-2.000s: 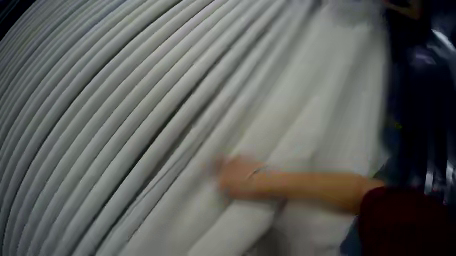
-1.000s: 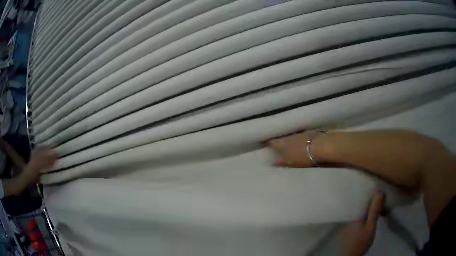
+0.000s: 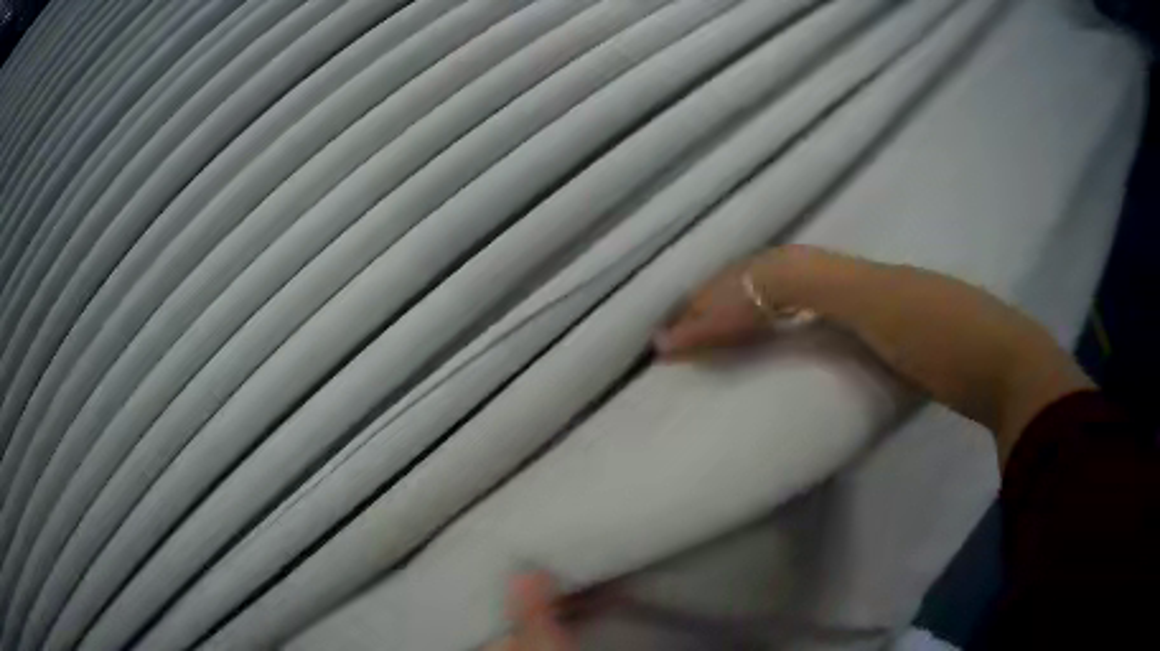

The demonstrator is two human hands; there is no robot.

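Observation:
A wide pale cloth (image 3: pixel 712 458) fills most of the head view. Its long rounded parallel folds (image 3: pixel 420 274) curve from upper right to lower left, with dark gaps between. My right hand (image 3: pixel 712 318), with a thin bracelet, reaches in from the right. It holds the cloth at the newest crease, beside the last ridge; some fingertips are hidden in the crease. My left hand (image 3: pixel 534 617) is blurred and cut off by the bottom edge; only finger parts show, on the cloth, where it has hold of a loose fold.
Loose cloth (image 3: pixel 1018 140) lies smooth to the right of the folds, with a drooping border at the far right. My dark red sleeve (image 3: pixel 1075 509) covers the lower right. Dark surroundings show beyond the cloth, too dim to make out.
The view has swung right, so the folds run steeper and the other person's hand at the left is out of view. A rounded bulge of cloth now stands below my right hand.

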